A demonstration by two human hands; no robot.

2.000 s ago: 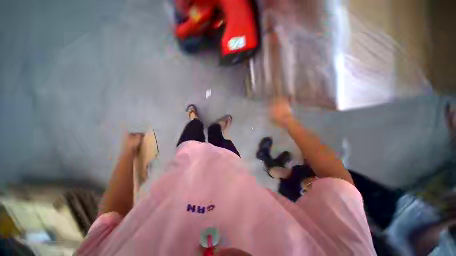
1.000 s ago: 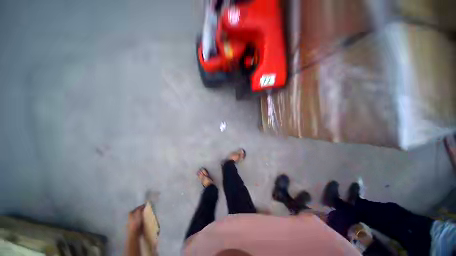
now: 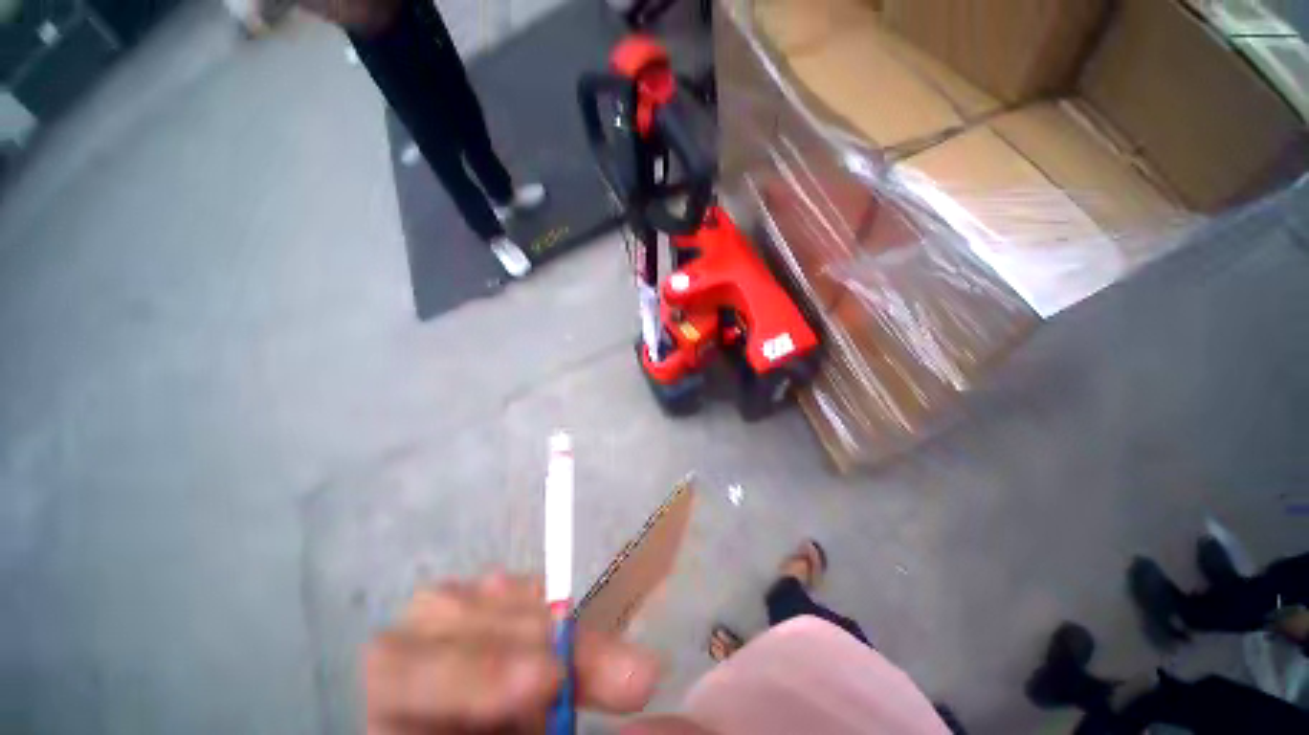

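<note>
My left hand [image 3: 495, 661] is blurred and close to the camera at the lower left of centre. It is closed on the brown cardboard tally sheet [image 3: 639, 567], which sticks out to the upper right. A white stick with a blue and red end [image 3: 560, 524] overlaps the hand; I cannot tell whether the hand touches it. My right hand is out of the picture. The red pallet truck [image 3: 754, 295] stands ahead, its black tiller handle [image 3: 649, 144] upright. It is against the wrapped carton load [image 3: 904, 309].
A dark platform [image 3: 460, 216] lies behind the truck, with a person in black trousers [image 3: 438, 115] standing on it. Other people's dark shoes and legs [image 3: 1070, 675] are at the lower right. Brown cartons [image 3: 861, 72] form the upper part of the load.
The view has swung forward, bringing the tiller, platform and standing person into view. My left hand with the cardboard is now nearer the camera. My right hand, visible two seconds ago, is out of view.
</note>
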